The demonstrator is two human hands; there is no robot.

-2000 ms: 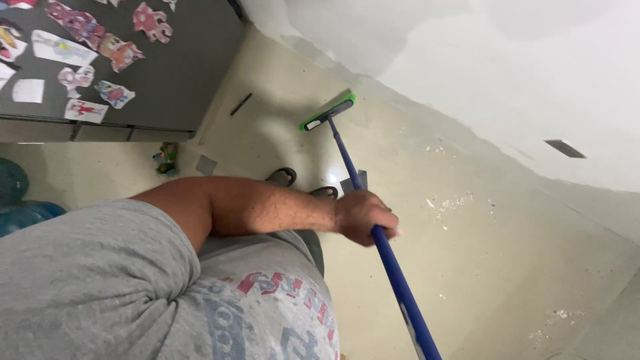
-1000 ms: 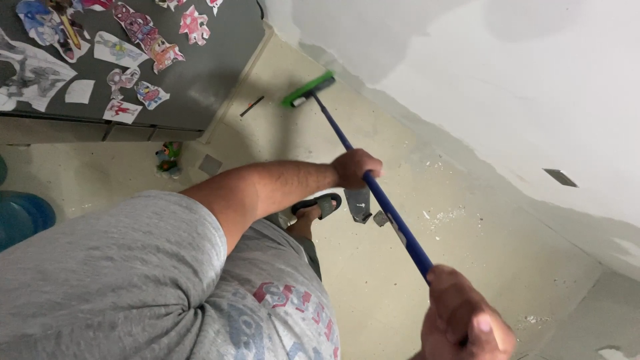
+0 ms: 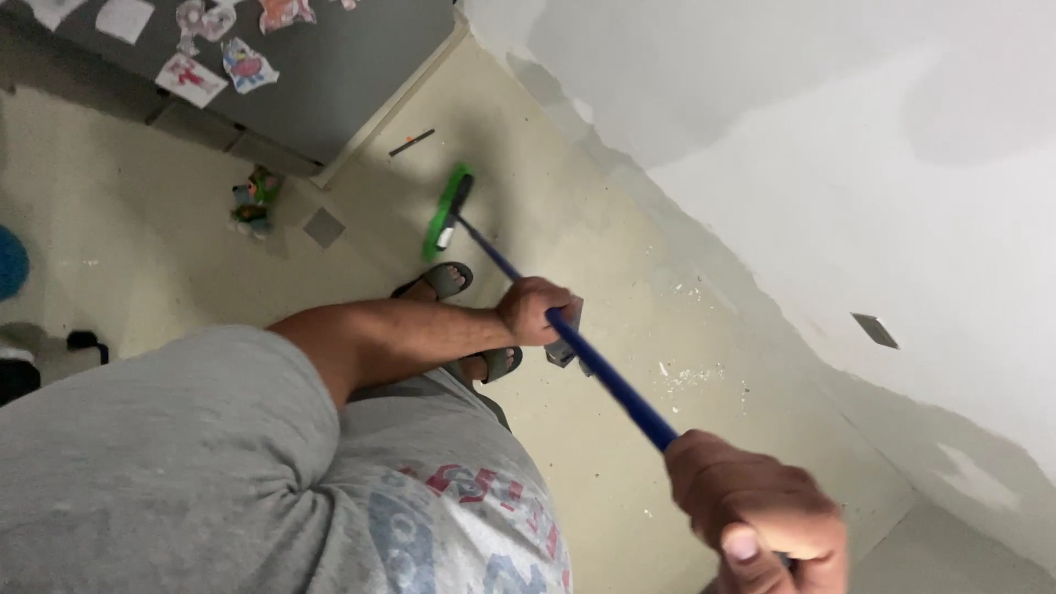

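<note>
A broom with a blue handle (image 3: 615,384) runs diagonally across the view. Its green-edged head (image 3: 450,214) rests low over the floor, just beyond the sandaled feet, and is slightly blurred. My left hand (image 3: 538,311) is closed around the middle of the handle. Nearer the camera, my right hand (image 3: 755,511) grips the upper end. Pale debris (image 3: 691,376) lies scattered on the floor right of the handle. A dark thin stick-like object (image 3: 412,143) lies beyond the broom head. Behind my left hand, a grey object (image 3: 563,353) on the floor is partly hidden.
A dark grey cabinet (image 3: 355,78) with paper cutouts stands at upper left. Near its corner are a small colorful toy (image 3: 254,200) and a grey square (image 3: 323,228). A patchy white wall (image 3: 825,165) borders the floor on the right. A blue round object (image 3: 10,262) sits at the left edge.
The broom head has come away from the wall side toward the feet. My right hand, out of view two seconds ago, is on the handle's upper end in the last two frames.
</note>
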